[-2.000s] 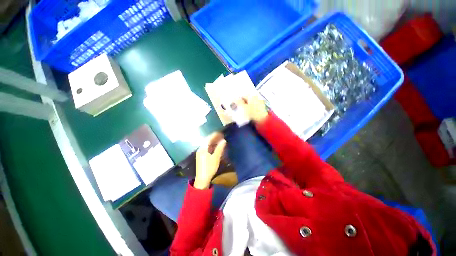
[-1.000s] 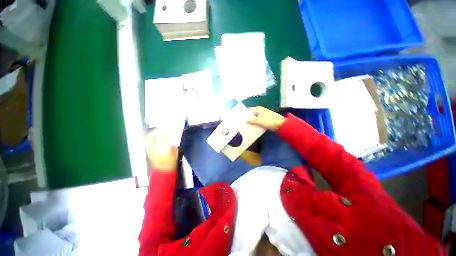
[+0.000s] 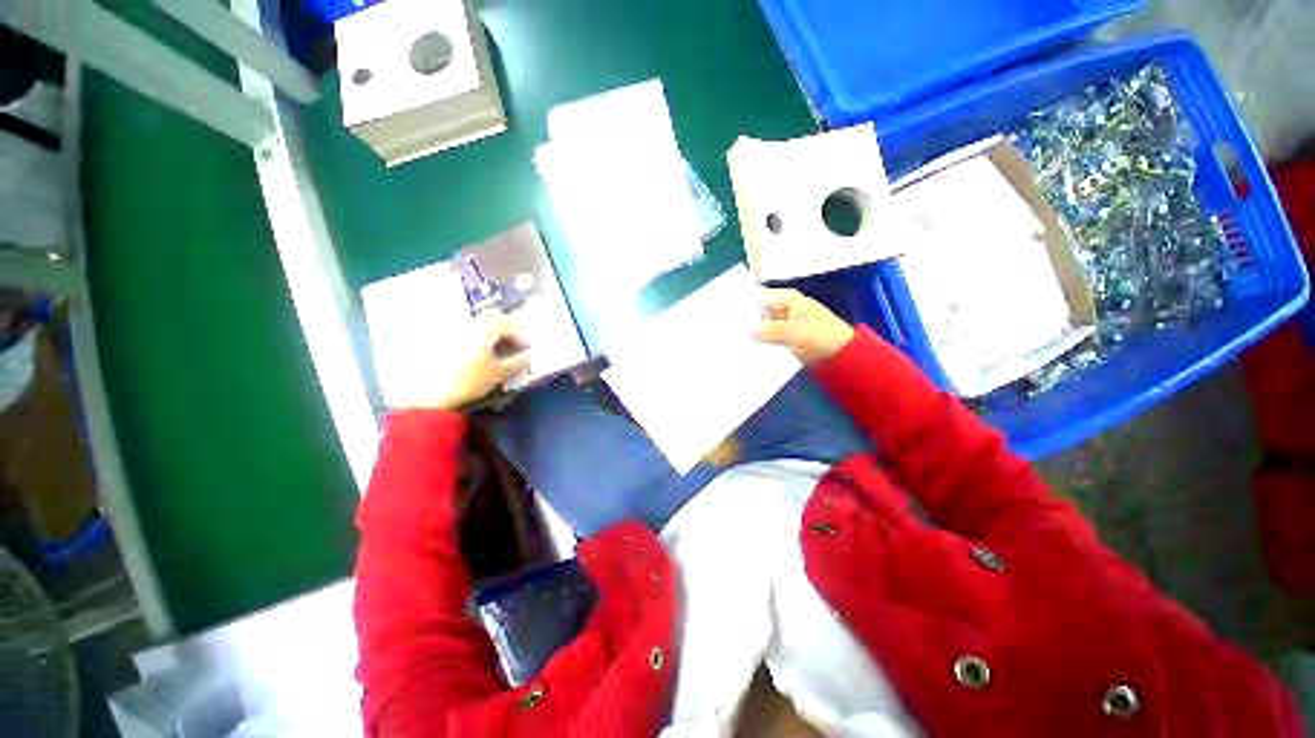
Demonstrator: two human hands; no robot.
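My right hand [image 3: 800,325] grips the right corner of a plain white leaflet or card [image 3: 700,375] over my lap. No holes show in it; whether a punched card lies beneath is hidden. My left hand [image 3: 488,361] is over the bench edge, fingers bent at the dark printed cards [image 3: 508,267]; whether it grips one is unclear. The white leaflet stack [image 3: 411,325] lies beside them, partly under this hand. Clear plastic bags [image 3: 620,188] lie in glare at bench centre. Punched cards [image 3: 808,202] lie at the bench edge near the crate.
A thick block of punched cards [image 3: 418,72] stands at the far bench edge. A blue crate [image 3: 1154,397] at the right holds a carton of white cards [image 3: 988,274] and glittering small parts [image 3: 1132,202]. A blue bin [image 3: 937,51] is behind it. A metal frame [image 3: 310,274] runs along the left.
A white leaflet now covers the punched and small cards seen at my right hand. My left hand has moved from the white stack toward the printed cards. The camera view has turned.
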